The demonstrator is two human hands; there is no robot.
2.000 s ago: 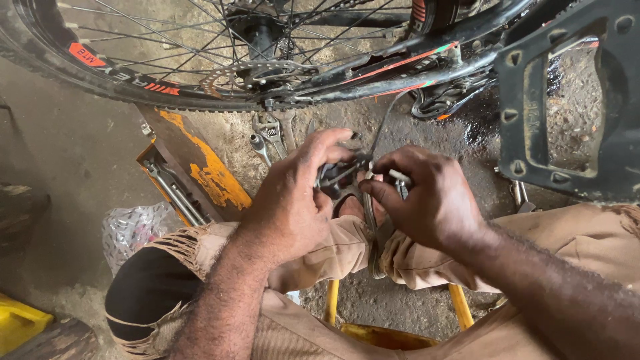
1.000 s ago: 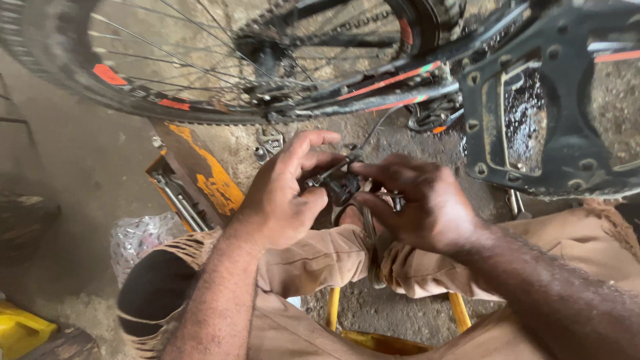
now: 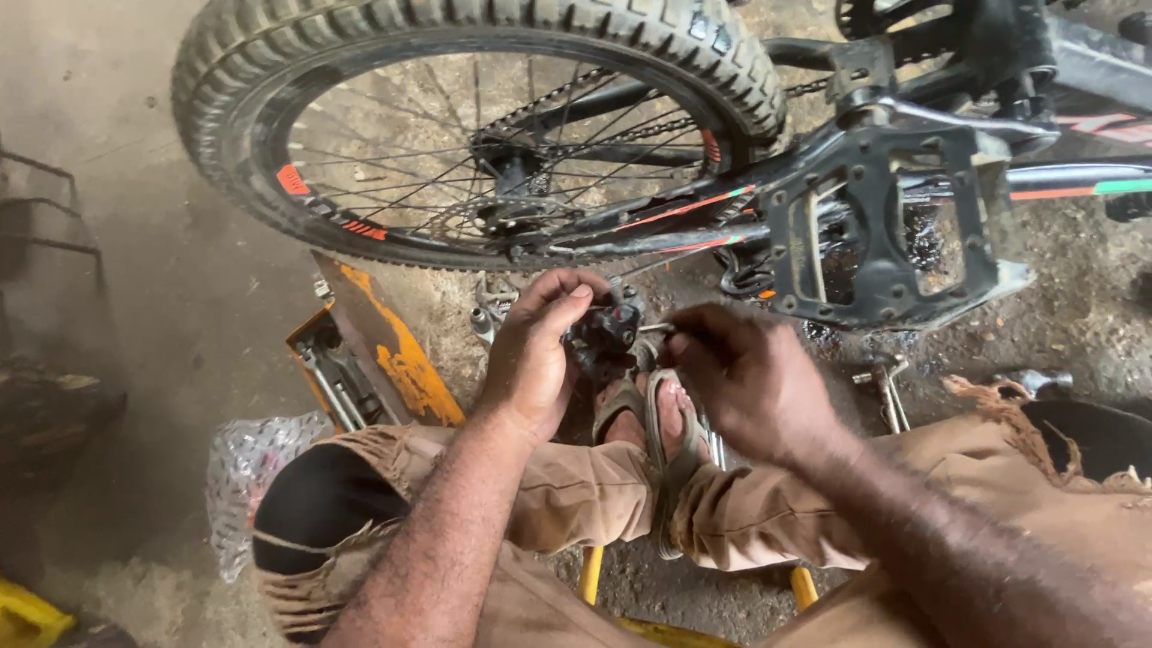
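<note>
My left hand [image 3: 540, 355] grips a small black disc brake caliper [image 3: 614, 328], with a cable running from it up to the right toward the bicycle frame. Against the caliper's right side is the tip of a thin metal tool [image 3: 657, 328], perhaps a hex key, pinched in the fingers of my right hand [image 3: 751, 378]; those fingers are blurred and cover most of the tool. Above both hands lies the bicycle, its rear wheel [image 3: 346, 229] with a disc rotor at the hub. A black pedal [image 3: 886, 229] stands out at the right, close above my right hand.
An orange metal toolbox [image 3: 409, 360] with wrenches [image 3: 337, 387] lies left of my hands. Crumpled plastic wrap [image 3: 256, 481] is beside my knee. More tools [image 3: 889, 391] and a hammer [image 3: 1035, 380] lie on the floor at right. My sandalled feet [image 3: 670, 418] are below the caliper.
My right hand has drawn slightly away from the caliper, and the tool tip now shows between them. My left hand still holds the caliper. The view has shifted, showing more of the wheel and pedal.
</note>
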